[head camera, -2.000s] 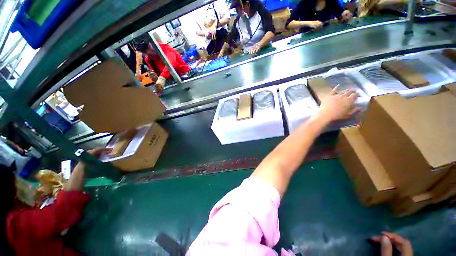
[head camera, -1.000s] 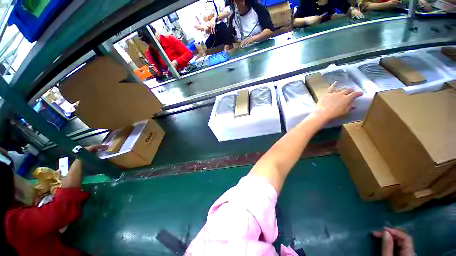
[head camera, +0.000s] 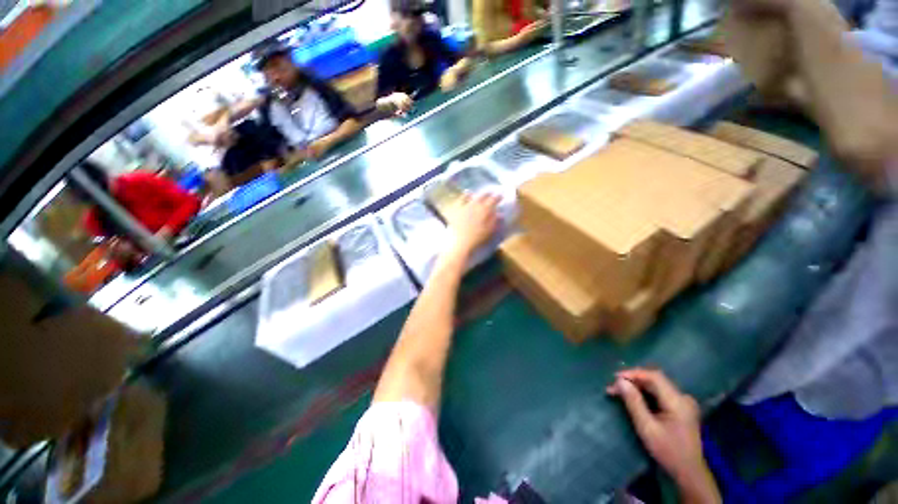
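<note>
My left hand (head camera: 475, 222) rests on the second foam tray (head camera: 418, 256), over a grey bagged product beside its brown accessory box (head camera: 444, 200). Its fingers are spread; the part under the palm is hidden. The nearest foam tray (head camera: 340, 320) holds two grey bagged units with an accessory box (head camera: 324, 273) between them. My right hand (head camera: 662, 406) is low at the bench's near side, fingers loosely curled, with nothing seen in it. A stack of brown boxes (head camera: 630, 202) lies on the bench between and beyond my hands.
More foam trays run along the belt to the upper right. An open carton (head camera: 133, 443) with raised flap (head camera: 59, 354) stands at lower left. A neighbour's blurred arm (head camera: 847, 94) reaches in at upper right. Blue stools (head camera: 802, 448) are at lower right. People sit across the line.
The view has swung right, so trays and box stack appear further left and the neighbour at right is now visible. My left hand stays on the same tray. My right hand shows more fully.
</note>
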